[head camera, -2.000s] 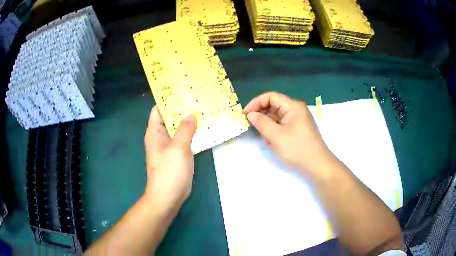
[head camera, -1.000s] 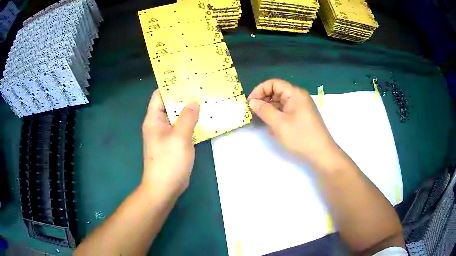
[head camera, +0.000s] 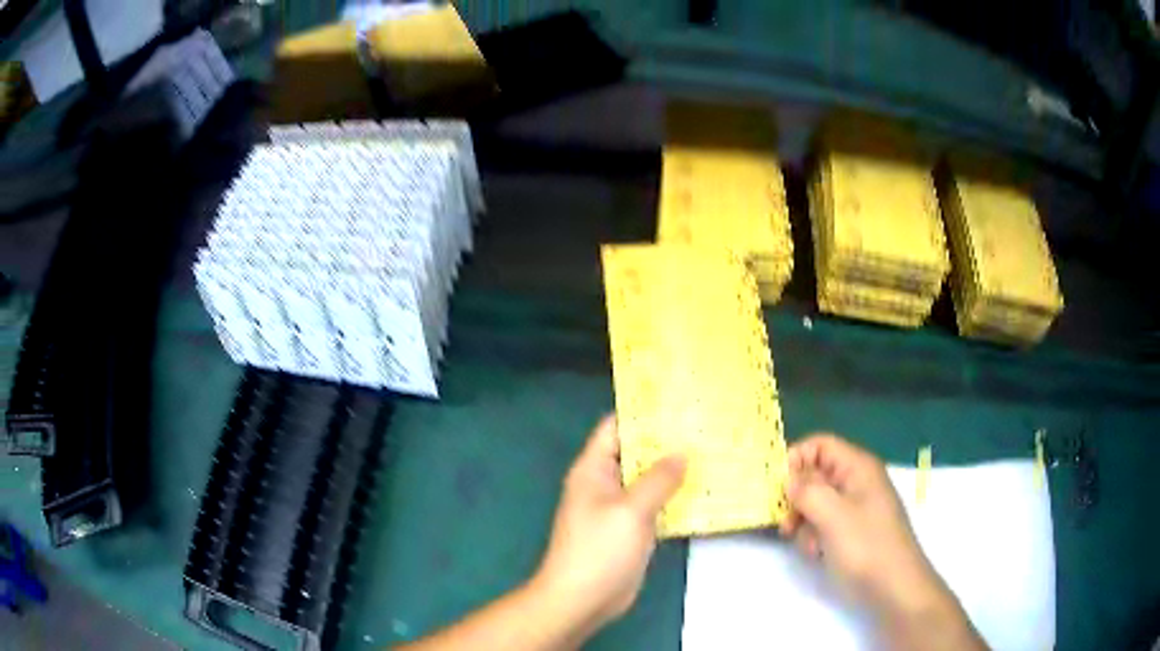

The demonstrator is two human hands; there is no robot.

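Observation:
A yellow PCB panel is held up over the green mat, its long side running away from me. My left hand grips its near left corner, thumb on top. My right hand is at the near right corner, its thumb and fingertips pinched together against the long notched edge. Whether a small component is between those fingertips cannot be seen. The white work sheet lies under and to the right of my hands. The image is blurred.
Three yellow panel stacks stand at the far right. A row of white-faced panels stands in a black rack at left, with more black racks further left. The loose component pile is at the right.
The view has swung left and up, so the scene sits lower and further right, and more racks show at left. Both hands still hold their places at the panel.

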